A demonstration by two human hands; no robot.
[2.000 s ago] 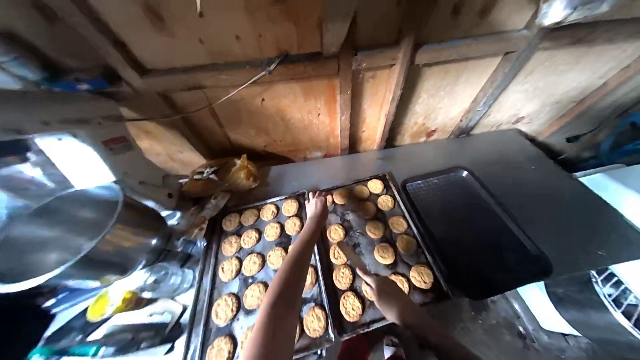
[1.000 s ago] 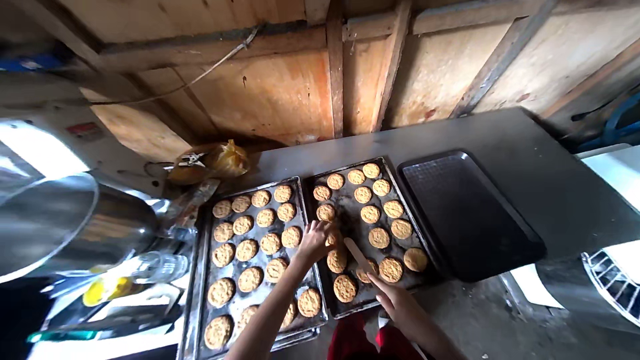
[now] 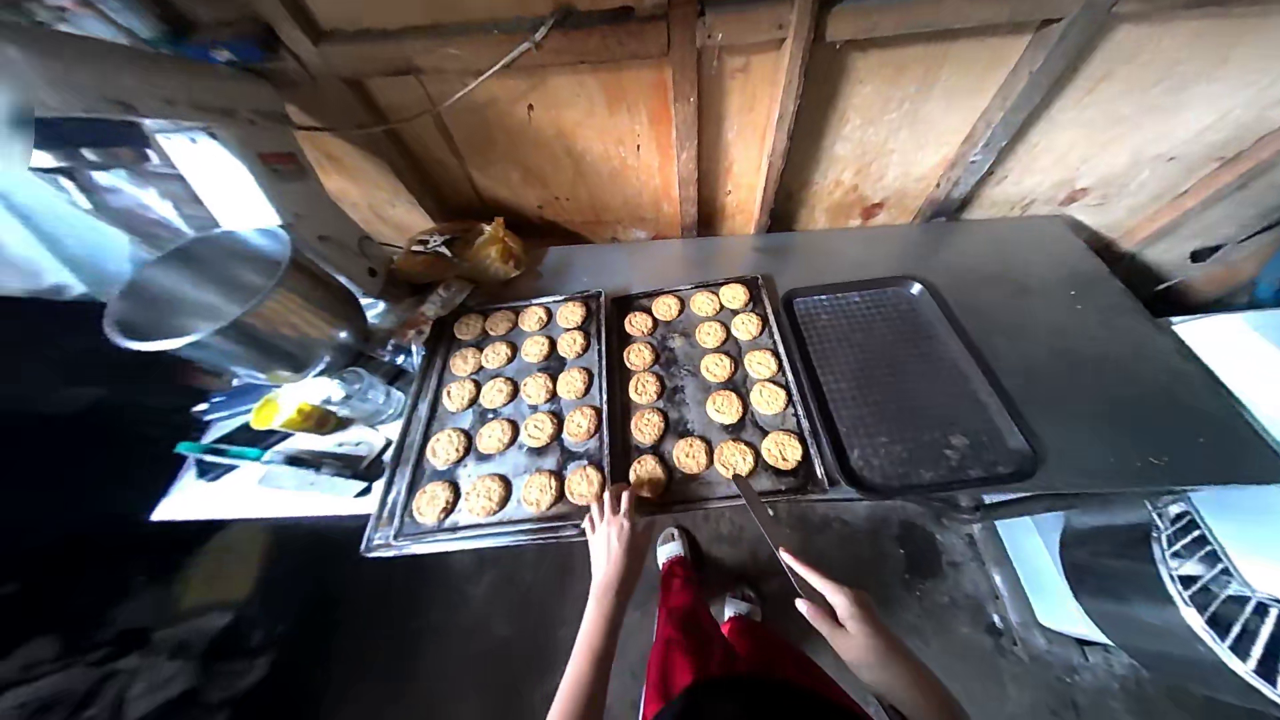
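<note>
Two dark metal baking trays lie side by side on the table. Several round cookies in rows fill the left baking tray (image 3: 513, 370). The right baking tray (image 3: 672, 365) also holds cookies, with a gap in its second column. My left hand (image 3: 615, 525) rests its fingertips at the near edges of the trays, between them; whether it grips an edge I cannot tell. In my right hand (image 3: 845, 610) is a metal spatula (image 3: 765, 520), its blade tip touching the near side of a cookie (image 3: 735, 459) in the front row.
A black tray (image 3: 890, 390) without cookies lies to the right on the grey table (image 3: 1080, 350). At the left stand a large metal pot (image 3: 240, 305), a clear glass (image 3: 368, 395) and a yellow item (image 3: 292, 413). A yellowish plastic bag (image 3: 495, 252) sits by the wooden wall (image 3: 590, 150).
My left hand has come from the right tray's left column down to the near edges. The spatula has moved from among the cookies to the front row.
</note>
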